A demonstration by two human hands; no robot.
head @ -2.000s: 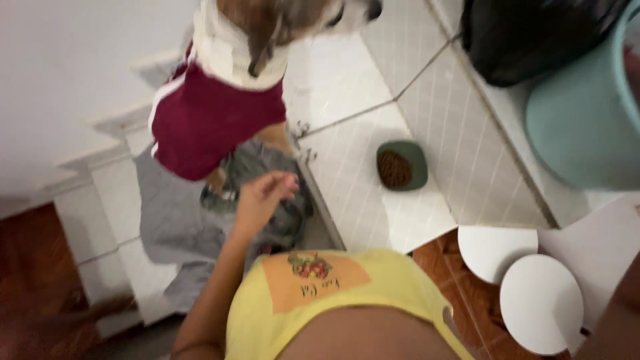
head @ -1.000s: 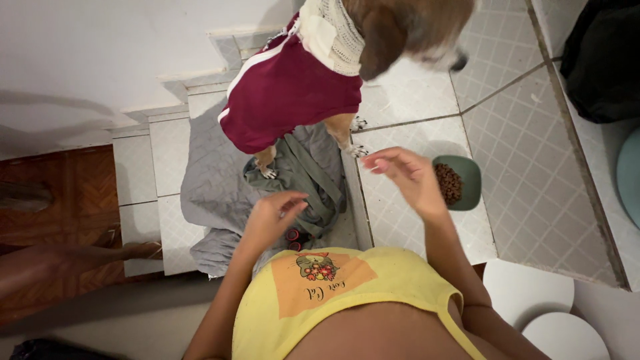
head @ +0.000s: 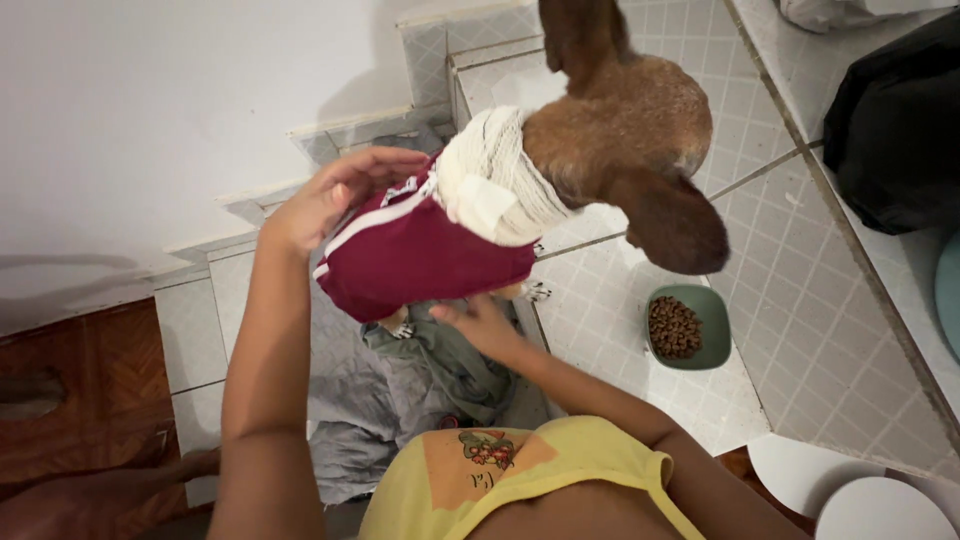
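A brown dog (head: pixel 622 127) stands on the tiled steps, its head turned to the right. It wears a maroon garment (head: pixel 427 259) with white stripes, and a cream bandage (head: pixel 502 176) is wrapped around its neck. My left hand (head: pixel 337 195) lies along the far side of the garment, fingers extended and partly hidden behind the dog's back. My right hand (head: pixel 484 326) is at the garment's lower edge, near the dog's belly and front leg, fingers apart. Under the dog are a green cloth (head: pixel 450 367) and a grey cloth (head: pixel 352 397). Neither hand shows a firm grip.
A green bowl of kibble (head: pixel 716 330) sits on the tiles to the right. A black bag (head: pixel 892 127) and part of a teal bin (head: pixel 951 292) are at the right edge. White round objects (head: pixel 885 510) stand at lower right. Another person's limb (head: pixel 112 495) shows at lower left.
My left hand has moved up from above the cloth to the dog's far side. My right hand has moved from beside the bowl to the dog's underside. The dog's head has turned.
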